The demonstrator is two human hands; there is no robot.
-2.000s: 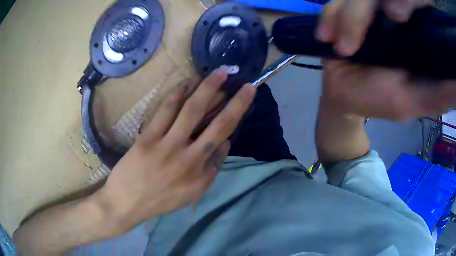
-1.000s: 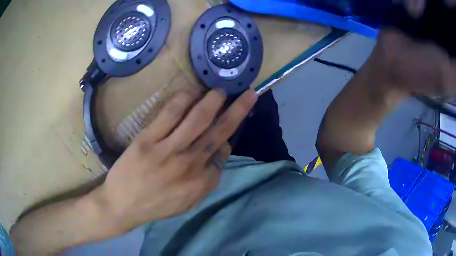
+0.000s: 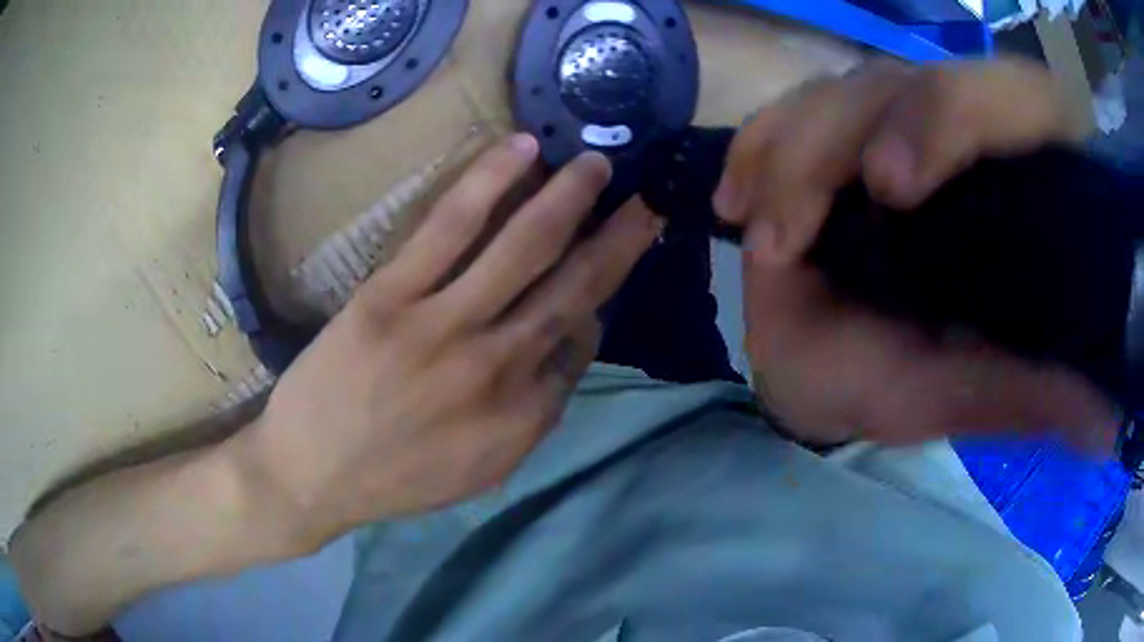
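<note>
A headset lies open on the cardboard, its left ear cup (image 3: 364, 57) cut off by the top edge and its right ear cup (image 3: 605, 78) showing a shiny perforated grille and pale oval patches. The curved headband (image 3: 235, 257) runs down under my left hand (image 3: 433, 326), whose fingertips rest at the lower rim of the right cup. My right hand (image 3: 878, 238) is blurred and grips the black electric screwdriver (image 3: 991, 251), held sideways. The screwdriver's front end is by the cup's lower right rim; the bit and any screw cannot be made out.
The worn cardboard sheet (image 3: 113, 251) has torn, ribbed patches. A blue tray (image 3: 866, 28) shows at the top edge. A blue container (image 3: 1048, 495) stands low at the right. The wearer's green-grey clothing (image 3: 703, 527) fills the bottom.
My right hand has brought the screwdriver back from the upper right to the cup's lower rim. The headset appears higher in the picture. My left hand stays by the cup.
</note>
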